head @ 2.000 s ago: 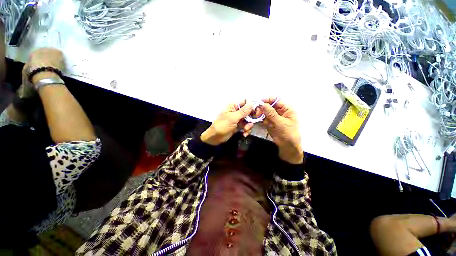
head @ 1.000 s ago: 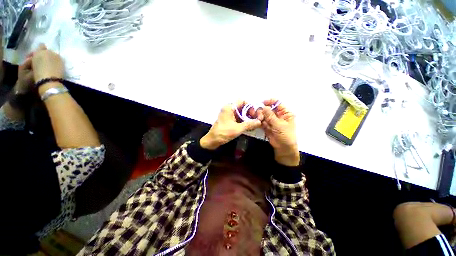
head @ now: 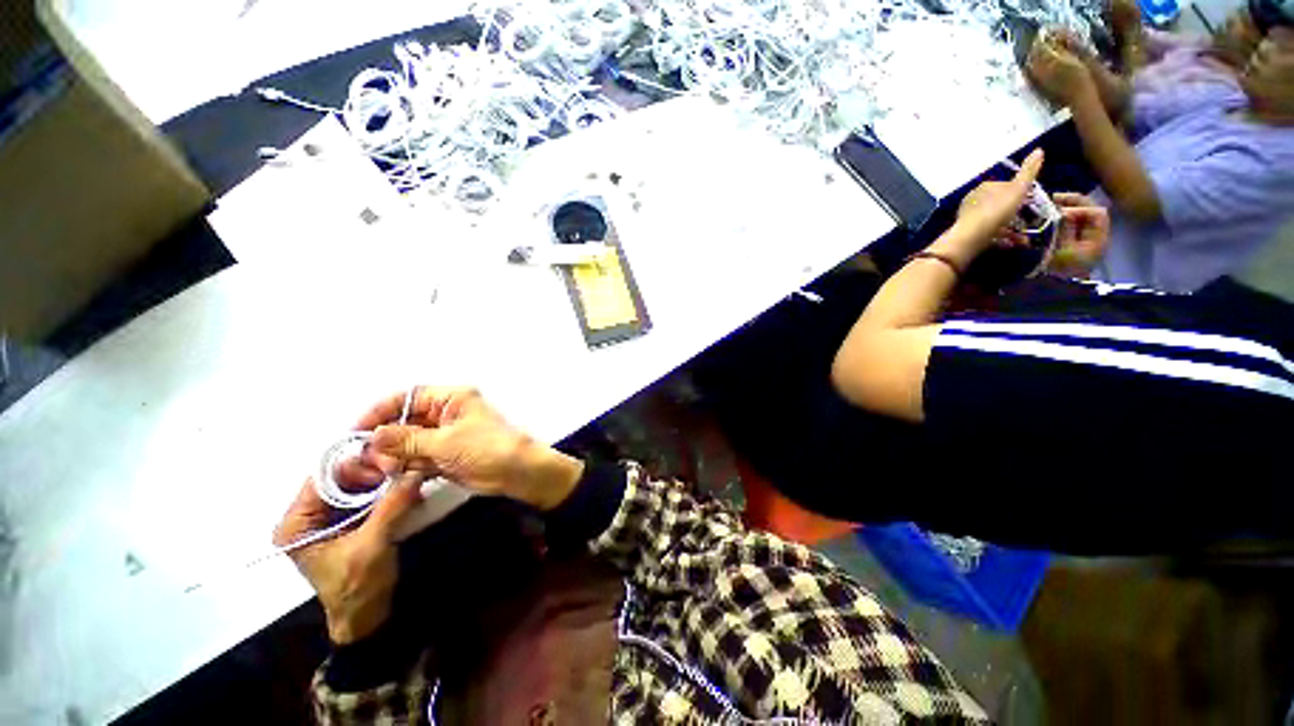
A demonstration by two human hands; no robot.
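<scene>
A white cable is wound into a small round loop just over the bench's near edge, at the lower left. One cable end sticks up between the fingers and another stretches out to the left. My left hand holds the loop from below and the left side. My right hand pinches the loop's right side with thumb and fingers. The fingers hide part of the coil and any plug there.
A heap of coiled white cables lies along the bench's far side. A dark and yellow meter-like slab and a black phone-like slab lie on the bench. A cardboard box stands far left. Neighbours sit at right; blue bin below.
The view has swung to the right, bringing the neighbours and the cable heap further in. Both hands still hold the cable, now as a clearer round loop with a long end to the left.
</scene>
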